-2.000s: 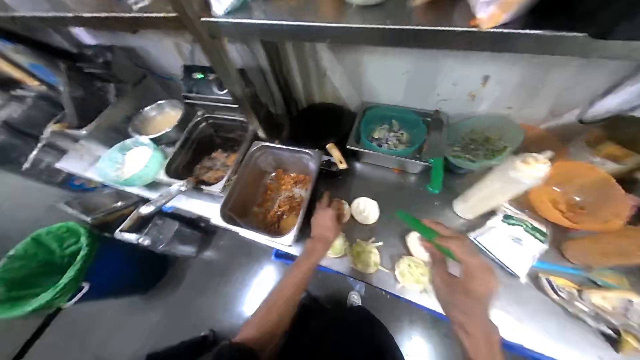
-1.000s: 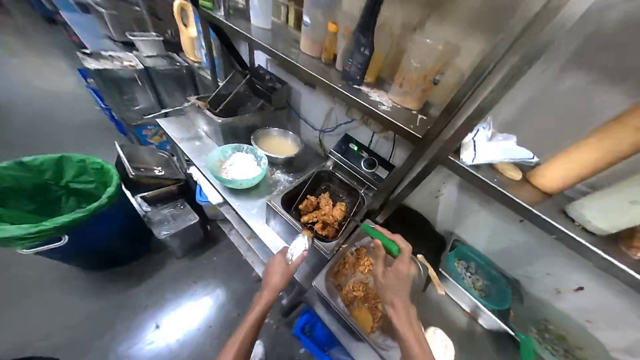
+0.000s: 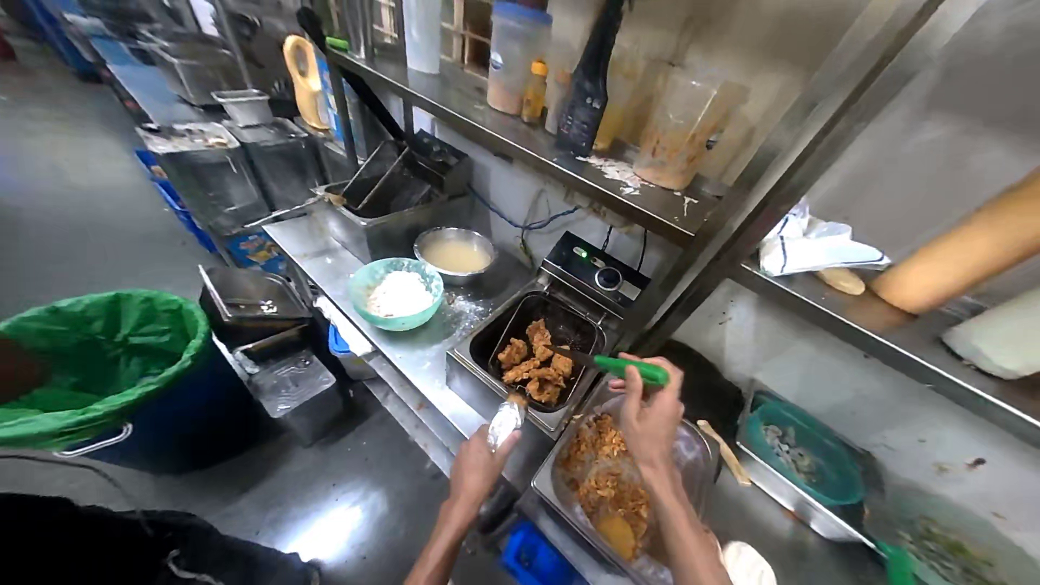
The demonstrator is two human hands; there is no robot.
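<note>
My left hand grips the foil-wrapped handle of the fryer basket at the near edge of the electric deep fryer. In my right hand is a green-handled knife, its dark blade reaching over the basket. Browned fried pieces lie in the basket. Beneath my right hand stands a steel pan of shredded orange-brown filling, lined with clear plastic. Part of a round white bun shows at the bottom edge.
A teal bowl of white flour and a steel bowl of pale batter stand left of the fryer. A blue bin with a green liner is at far left. A steel shelf overhangs the counter; a teal basket sits right.
The view has swung left from the buns to the fryer. My left hand, earlier at the buns, is now at the basket handle. The knife has come over the fried pieces.
</note>
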